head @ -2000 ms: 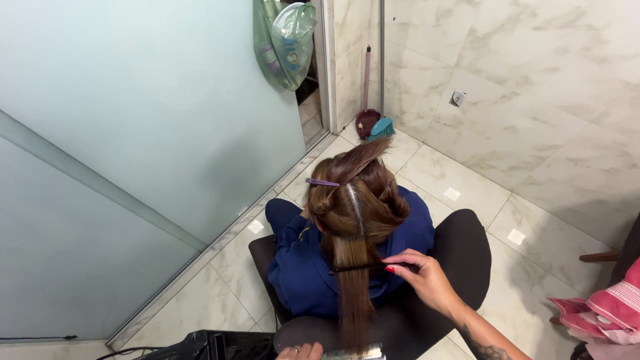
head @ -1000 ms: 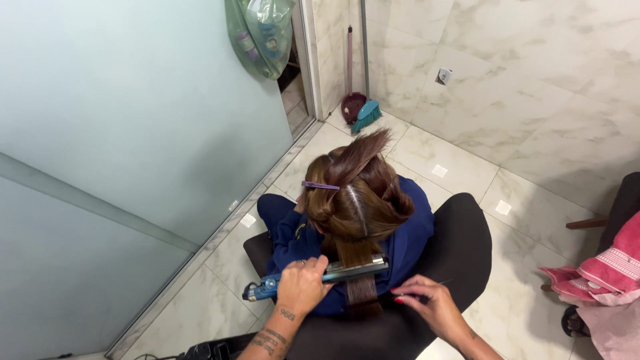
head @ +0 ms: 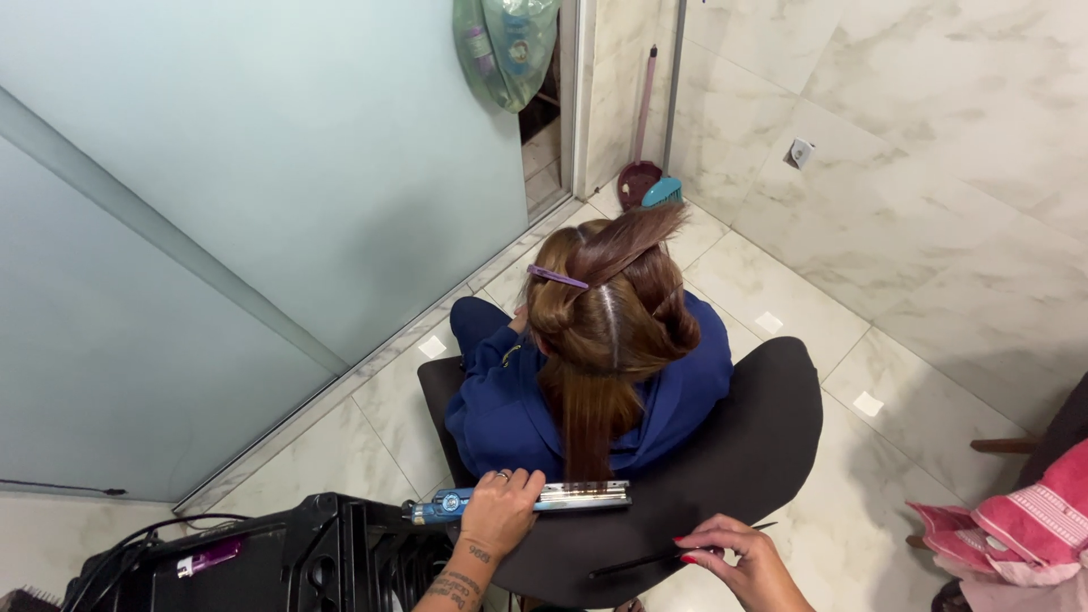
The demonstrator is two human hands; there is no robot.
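My left hand (head: 503, 508) grips a blue hair straightener (head: 442, 505); its metal plates are at the lower end of a straight lock of brown hair (head: 588, 425). The hair belongs to a seated person in a blue sweatshirt (head: 501, 416), seen from behind and above. A purple hair clip (head: 558, 276) holds the upper hair in sections. To the right of the straightener, my right hand (head: 729, 548) pinches a thin black comb (head: 633, 565) between thumb and fingers, over the dark chair back (head: 748, 433).
A black trolley (head: 297, 552) with cables and a purple lighter (head: 210, 557) stands at lower left. A frosted glass door (head: 323, 170) fills the left side. A dustpan (head: 637, 183) and teal broom (head: 663, 192) lean in the corner. Pink towels (head: 1037, 518) lie at lower right.
Two seconds ago my right hand held the comb against the hair. Since one second ago the straightener in my left hand has moved down the lock to its lower end.
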